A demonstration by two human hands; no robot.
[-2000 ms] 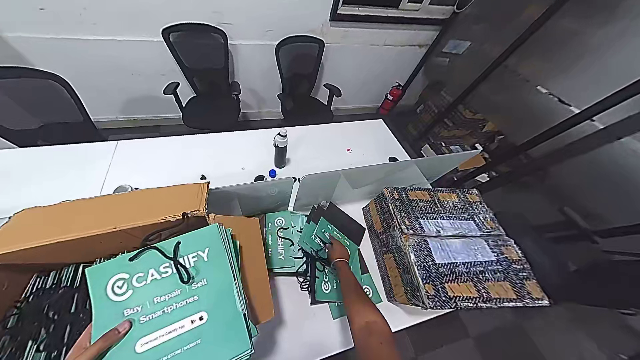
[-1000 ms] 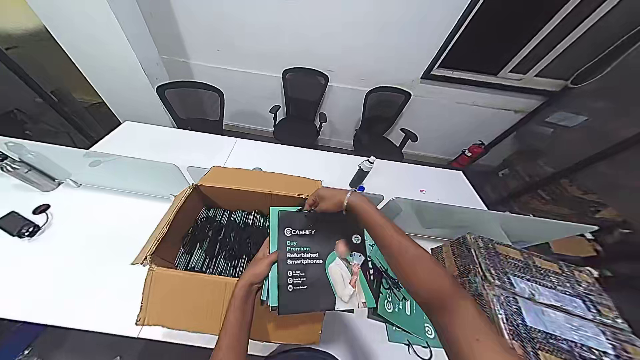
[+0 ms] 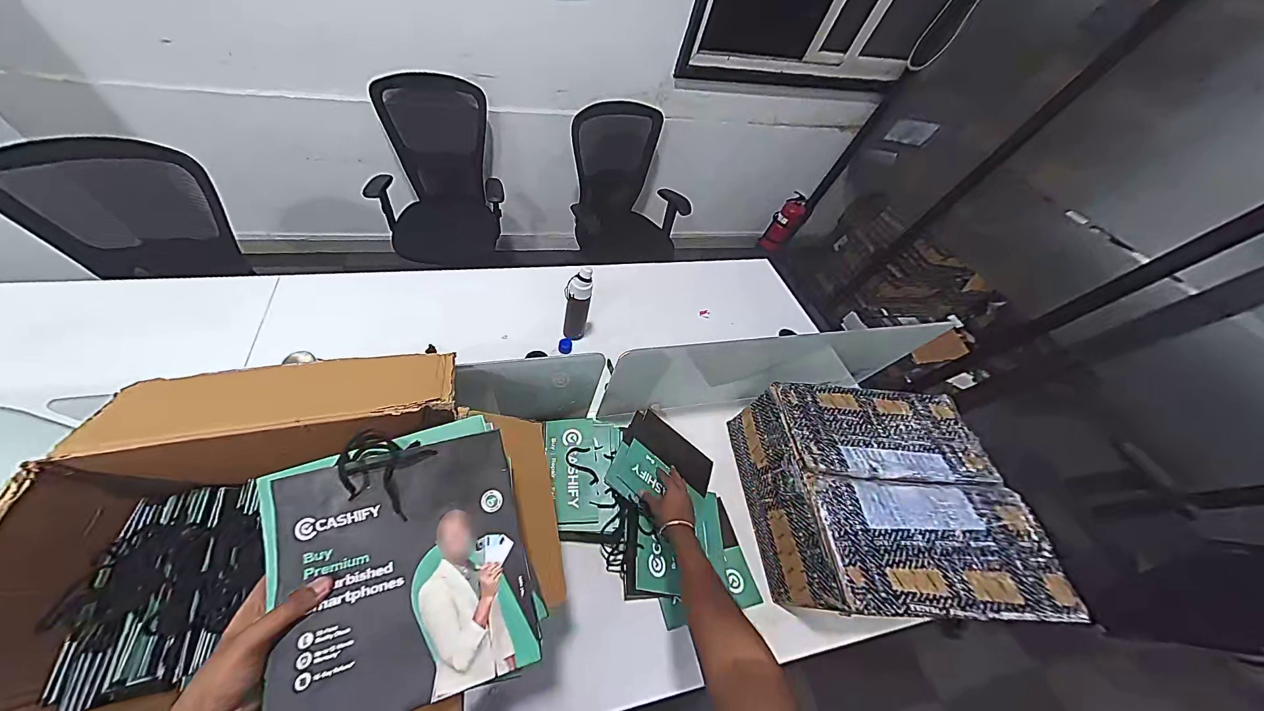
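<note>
My left hand [image 3: 252, 632] grips a stack of paper carrier bags [image 3: 395, 583] by its left edge, thumb on the front. The front bag is black with a printed figure; green ones show behind it, and black cord handles stand at the top. These bags overlap an open cardboard box [image 3: 267, 395] packed with upright bags [image 3: 148, 583]. My right hand [image 3: 667, 502] rests on a loose pile of green and black bags [image 3: 657, 563] on the white table, fingers bent; whether it grips one cannot be told. Beside that pile lies a neater green stack [image 3: 583, 484].
A large carton wrapped in patterned tape [image 3: 889, 504] stands on the table's right. Glass dividers [image 3: 731, 370] run behind the boxes. Past them are a bottle [image 3: 578, 304] and a blue cap [image 3: 565, 346]. Office chairs [image 3: 434, 168] and a fire extinguisher [image 3: 785, 221] are farther back.
My right hand has left the held stack and moved right to the pile on the table. My left hand still holds its stack. The view has shifted.
</note>
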